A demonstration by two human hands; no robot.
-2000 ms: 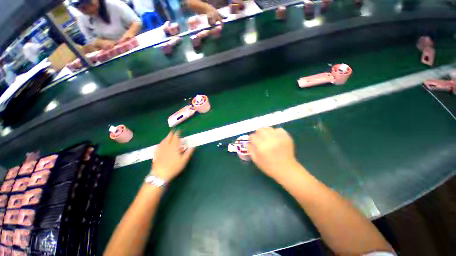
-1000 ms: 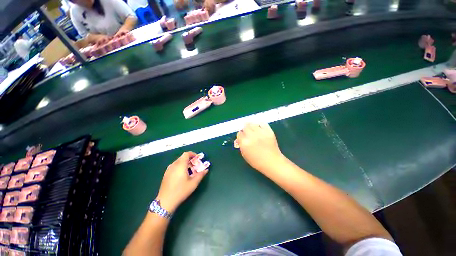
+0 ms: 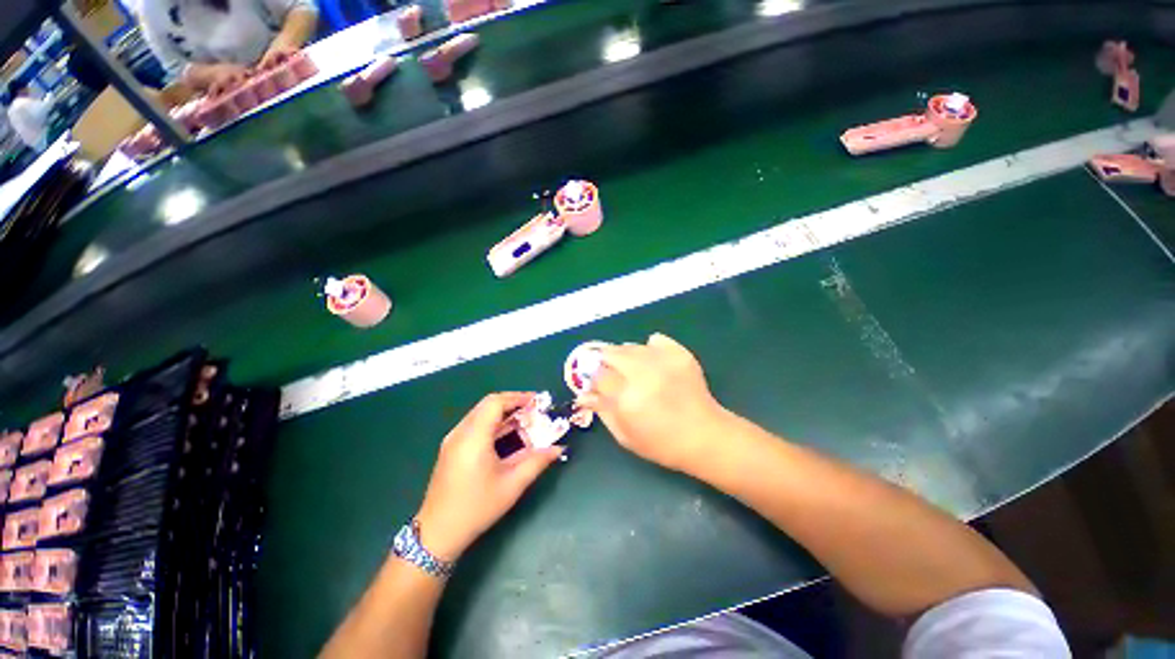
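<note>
My left hand (image 3: pixel 487 466) holds a pale pink handle shell (image 3: pixel 541 425) with a dark window and small prongs pointing right, over the green bench. My right hand (image 3: pixel 655 397) is closed on a round pink fan head (image 3: pixel 584 368), its white and red open end facing up; the fingers hide much of it. The prongs and the right fingertips are close together, with thin dark wires between them. Whether the two parts touch is hard to tell.
On the green belt (image 3: pixel 722 193) beyond the white strip (image 3: pixel 696 287) lie a lone fan head (image 3: pixel 360 303) and joined fans (image 3: pixel 528 245), (image 3: pixel 908 133). Black trays (image 3: pixel 123 515) with pink shells stand at left. A person (image 3: pixel 226 45) works across the line.
My left hand first moved back and took a handle shell, then moved right towards my right hand. The fan head now shows at my right fingers. Belt items shift in view.
</note>
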